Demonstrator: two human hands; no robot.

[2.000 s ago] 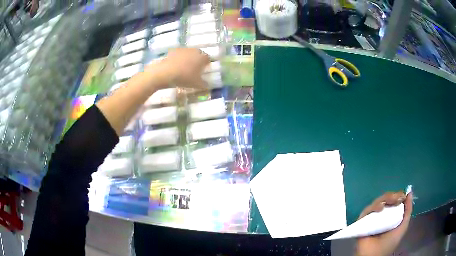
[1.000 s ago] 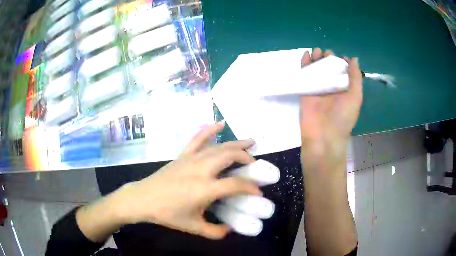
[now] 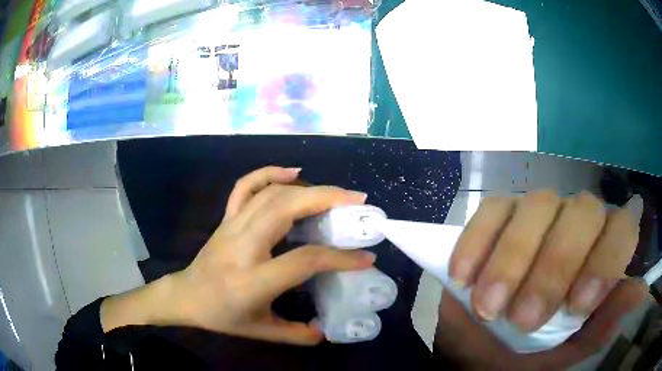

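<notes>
My left hand (image 3: 247,253) holds three white plastic housings (image 3: 356,225) between its fingers, over the lap. One housing is on top, and two lie close together below it. Their oval ends with small recesses face right. My right hand (image 3: 544,268) is closed around a white squeeze cone (image 3: 428,246). The cone's fine point is at the oval end of the top housing; whether it touches is hard to tell. The cone's tail sticks out at the far right.
A white paper sheet (image 3: 464,76) lies on the green mat (image 3: 595,87). Shiny printed sheets (image 3: 297,87) and part of a clear tray with white housings (image 3: 80,36) are at the upper left. The black-clothed lap (image 3: 290,159) has white specks.
The view has tilted down to the lap. My right hand has left the paper sheet and brought the cone's point to the top housing. My left hand's three housings now face right, spread apart.
</notes>
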